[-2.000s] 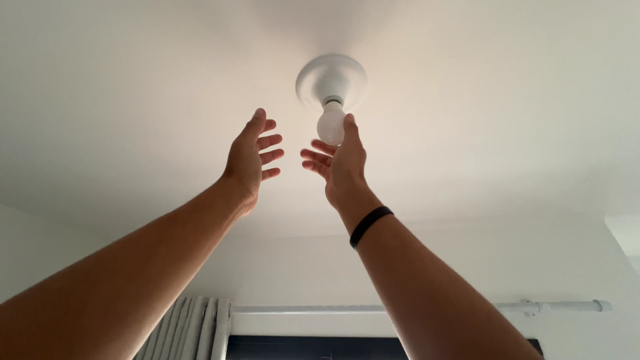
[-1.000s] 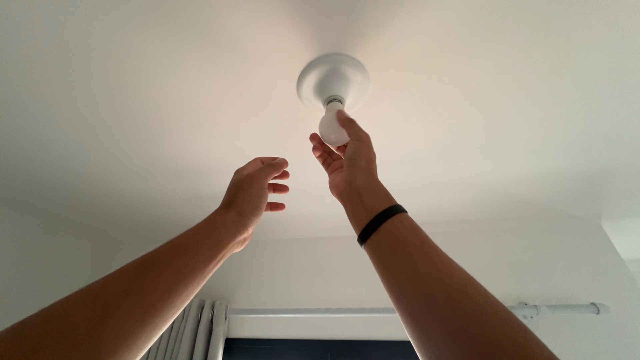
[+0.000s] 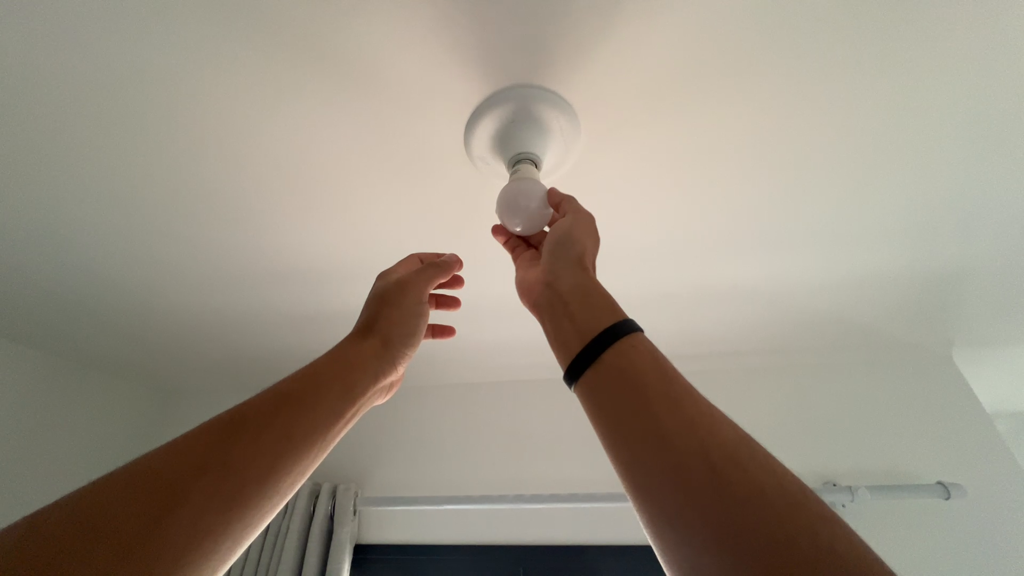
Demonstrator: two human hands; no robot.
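Observation:
A white light bulb (image 3: 523, 206) hangs base-up from a round white ceiling lamp holder (image 3: 522, 128); a narrow strip of its metal base shows at the socket. My right hand (image 3: 560, 248), with a black band on the wrist, has its thumb on the bulb's right side and fingertips under it. Lower and to the left, my left hand (image 3: 412, 300) is raised with nothing in it, fingers apart and thumb bent over, not touching the bulb.
Below the ceiling, a white curtain rod (image 3: 496, 502) runs along the far wall. A light grey curtain (image 3: 308, 532) is bunched at its left, beside a dark window (image 3: 504, 560). A wall edge stands at the right.
My left hand has dropped away from beside the bulb, and its thumb has bent over. My right hand has stayed at the bulb, its thumb and fingers shifting around it.

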